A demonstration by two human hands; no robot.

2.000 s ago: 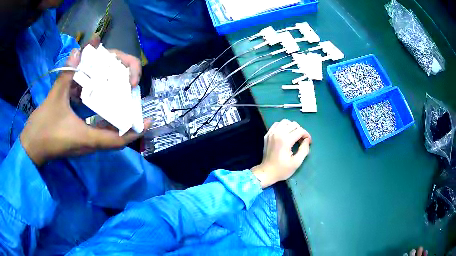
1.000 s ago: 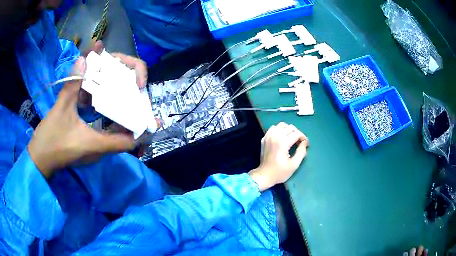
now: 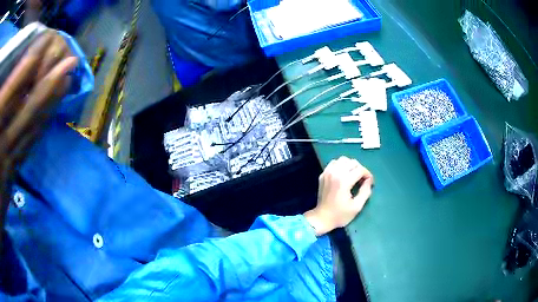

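My left hand (image 3: 345, 191), bare, rests on the green mat at the bench edge, loosely curled with thumb and fingertips together. Nothing shows in it. My right hand cannot be made out. Several white plastic housings (image 3: 370, 94) lie just beyond my left hand. Their thin cables hang left over the edge above clear bags of white and grey parts (image 3: 194, 147) in the black bin (image 3: 236, 187). At the far left, another person's blurred hands hold a white housing (image 3: 22, 44), partly hidden by fingers.
Two blue boxes (image 3: 464, 121) hold small silvery pieces. A blue tray (image 3: 327, 36) with white contents lies at the back. A bag of metal parts (image 3: 492, 56) and bags of black parts (image 3: 519, 162) lie at the right. The neighbour's blue smock fills the left.
The other person's hands and the held housing have moved up and left. The bench and my left hand sit slightly lower and further right in the picture. The fingertips at the bottom right have left view.
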